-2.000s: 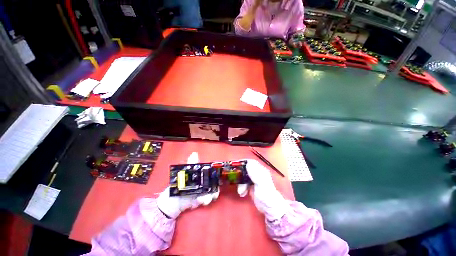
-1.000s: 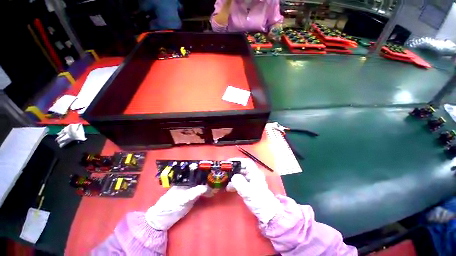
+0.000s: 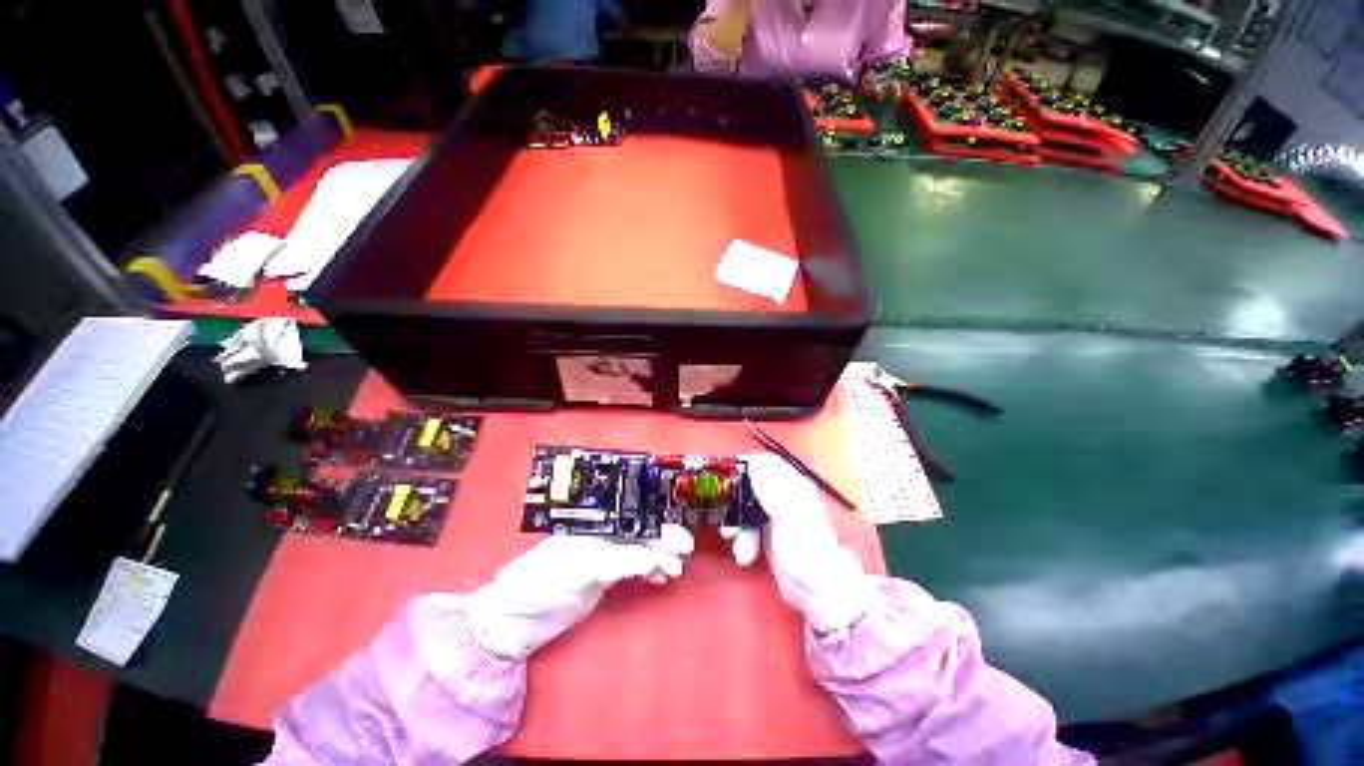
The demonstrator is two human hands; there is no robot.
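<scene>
A black circuit board [image 3: 598, 494] is held over the red mat with its component side up. Its yellow-taped block is at the left end and its round reddish and green coil is toward the right end. My left hand [image 3: 576, 576], in a white glove, holds the board's lower edge near the middle. My right hand [image 3: 793, 531], also in a white glove, grips the board's right end. Two similar boards [image 3: 426, 440] lie component side up on the mat's left part.
A black tote [image 3: 494, 352] with red lining stands behind the mat, with a board and a paper slip [image 3: 759, 271] inside. Tweezers [image 3: 800, 466], cutters [image 3: 954, 397] and a dotted sheet [image 3: 893, 457] lie right. White gloves [image 3: 260, 347] lie left. A person sits across the bench.
Since one second ago the board has tipped so that its component side faces up more, and my left hand has slid right along its lower edge. The camera view has shifted.
</scene>
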